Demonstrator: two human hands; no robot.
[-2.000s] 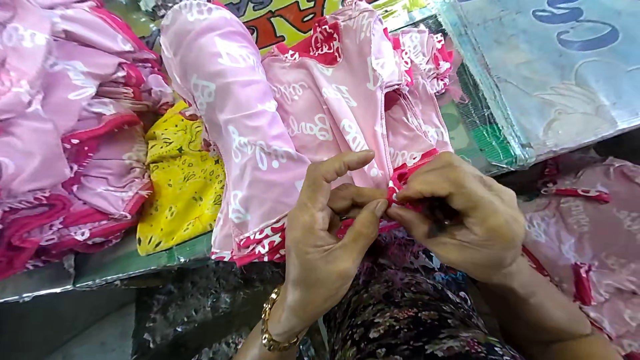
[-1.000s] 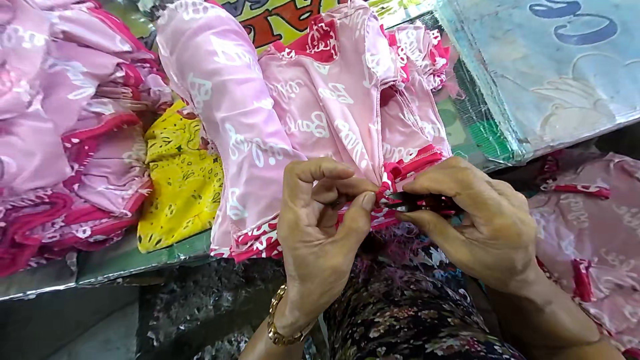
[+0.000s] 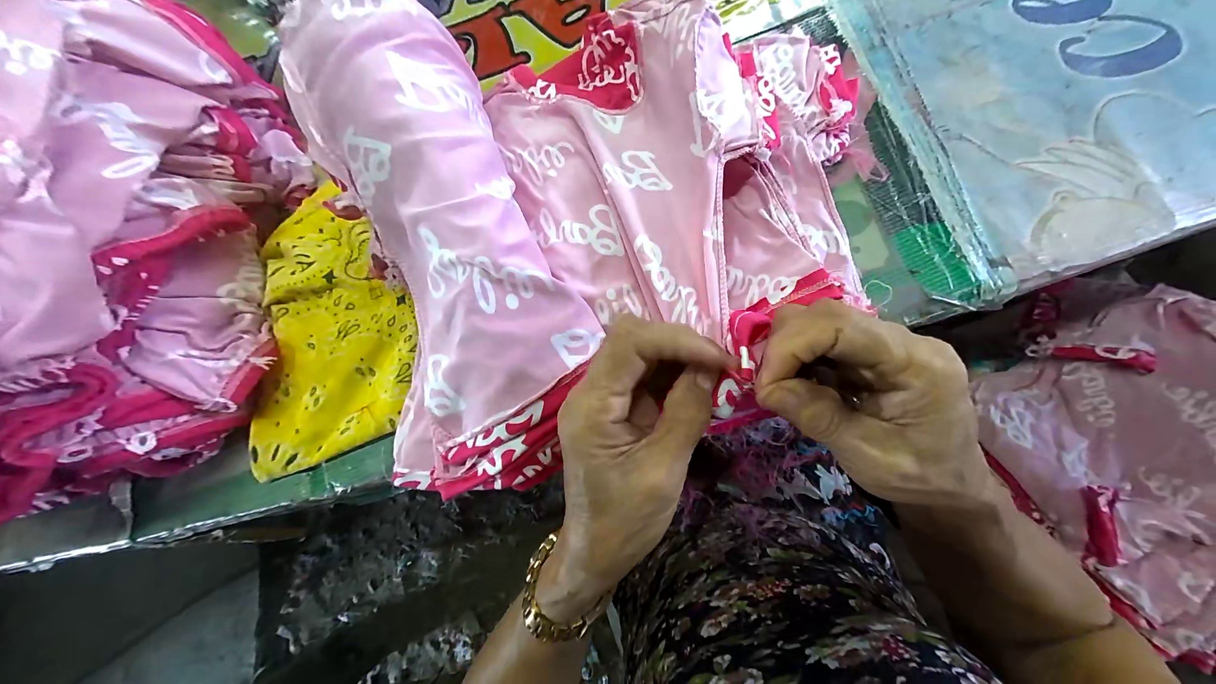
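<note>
A light pink garment (image 3: 655, 190) with white lettering and dark pink trim lies over the table edge in front of me. My left hand (image 3: 636, 446) pinches its dark pink hem between thumb and forefinger. Close beside it, my right hand (image 3: 864, 399) grips the same hem (image 3: 749, 332), fingertips nearly meeting the left ones. Whether a small tool sits inside the curled right fingers cannot be told. A rolled or folded pink part (image 3: 427, 180) of similar fabric lies to the left of the garment's front.
A yellow patterned cloth (image 3: 332, 332) lies left of the garment, beside a heap of pink garments (image 3: 123, 218). More pink clothing (image 3: 1111, 427) is at the lower right, below the table level. A pale blue printed sheet (image 3: 1073, 123) covers the table's right side.
One second ago a small dark and red tool showed in my right hand, pointing at the hem; it is no longer visible. Both hands stay at the hem.
</note>
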